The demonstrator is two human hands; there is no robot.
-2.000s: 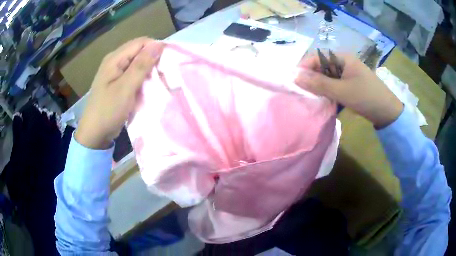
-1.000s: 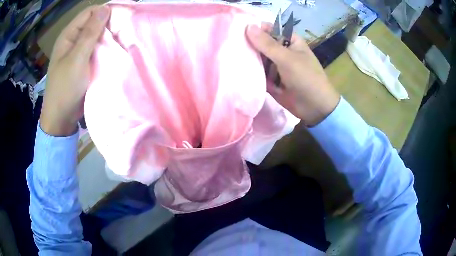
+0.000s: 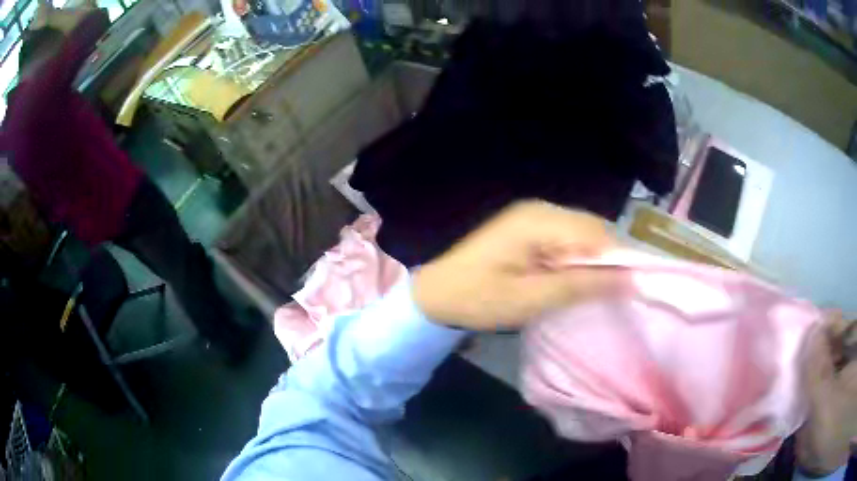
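Observation:
A pink satin garment (image 3: 677, 348), gathered near its lower middle, is stretched between my two hands above the table's edge. My left hand (image 3: 526, 268) grips its left upper edge and is slightly blurred. My right hand (image 3: 834, 404) is at the right rim of the picture, partly cut off, with its fingers at the garment's right edge. A small dark thing shows at those fingers, too cut off to make out fully.
A black garment heap (image 3: 526, 122) hangs over the table (image 3: 799, 141). A smartphone (image 3: 719, 191) lies on pink-and-white papers. More pink cloth (image 3: 352, 277) lies at a brown-lined bin (image 3: 291, 207). A person in dark red (image 3: 70, 150) stands at far left near a stool (image 3: 117, 352) on green floor.
The view has swung left, showing the black heap, phone, bin and person. The garment and both hands now sit towards the lower right, and the right hand is partly cut off.

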